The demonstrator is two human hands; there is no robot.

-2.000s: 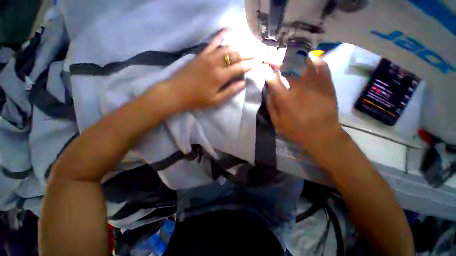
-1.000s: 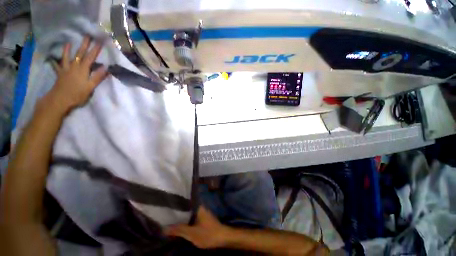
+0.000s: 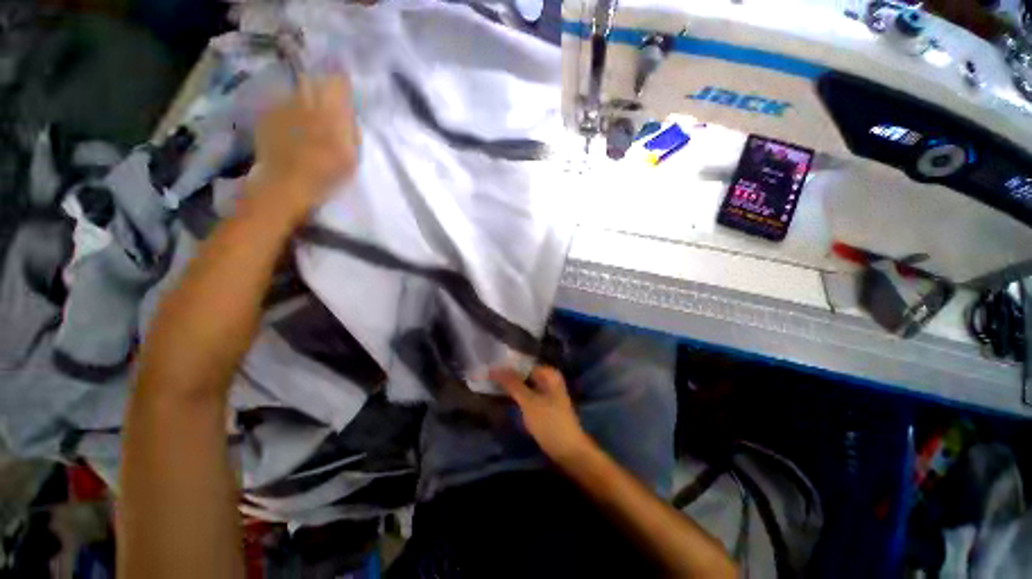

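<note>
A light grey garment panel [image 3: 475,215] with dark bands lies over the left of the machine table and hangs to the lap. Its right edge passes under the lit needle area [image 3: 586,153]. My left hand [image 3: 308,141] is blurred over the panel's upper left; its grip cannot be made out. My right hand [image 3: 545,407] pinches the panel's lower edge between thumb and fingers, near the lap and below the table's front edge.
The white JACK machine head [image 3: 724,85] spans the upper right. A blue and yellow item [image 3: 665,144], a lit smartphone [image 3: 767,188], a metal piece [image 3: 900,296] and scissors [image 3: 996,322] lie on the table. Cloth is heaped [image 3: 136,260] at the left.
The camera view has shifted. My left hand has gone from lying flat on the cloth to a blurred position. My right hand has moved from the needle down to the panel's lower edge.
</note>
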